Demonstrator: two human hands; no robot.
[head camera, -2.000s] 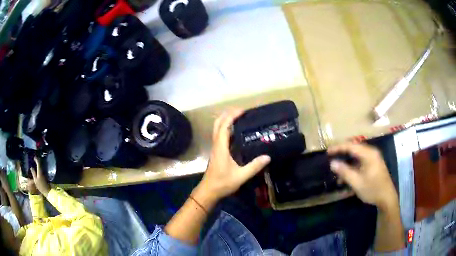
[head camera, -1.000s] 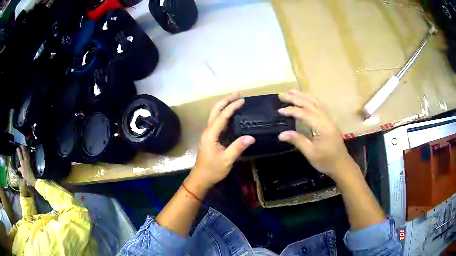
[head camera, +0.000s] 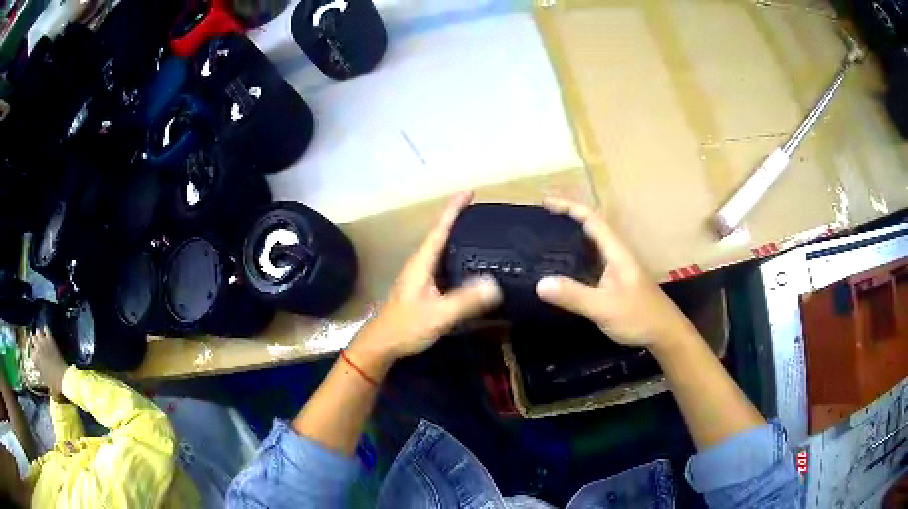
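A black rounded speaker body (head camera: 523, 242) lies on its side at the table's front edge, with a closed button strip of small pale marks facing me. My left hand (head camera: 428, 298) grips its left end, thumb on the near face. My right hand (head camera: 617, 288) grips its right end, thumb on the near face. The open brown parts carton (head camera: 587, 400) with dark contents sits below the table edge, partly hidden under my hands.
Many speakers crowd the left; the nearest stands upright (head camera: 299, 258). One stands farther back (head camera: 339, 38). A rod tool with white handle (head camera: 754, 191) lies right. An orange-brown fixture (head camera: 858, 343) is at lower right. A person in yellow (head camera: 119, 447) is lower left.
My right hand has left the carton and now holds the speaker with my left. The open recess with silver and red details no longer shows; a dark button strip shows instead.
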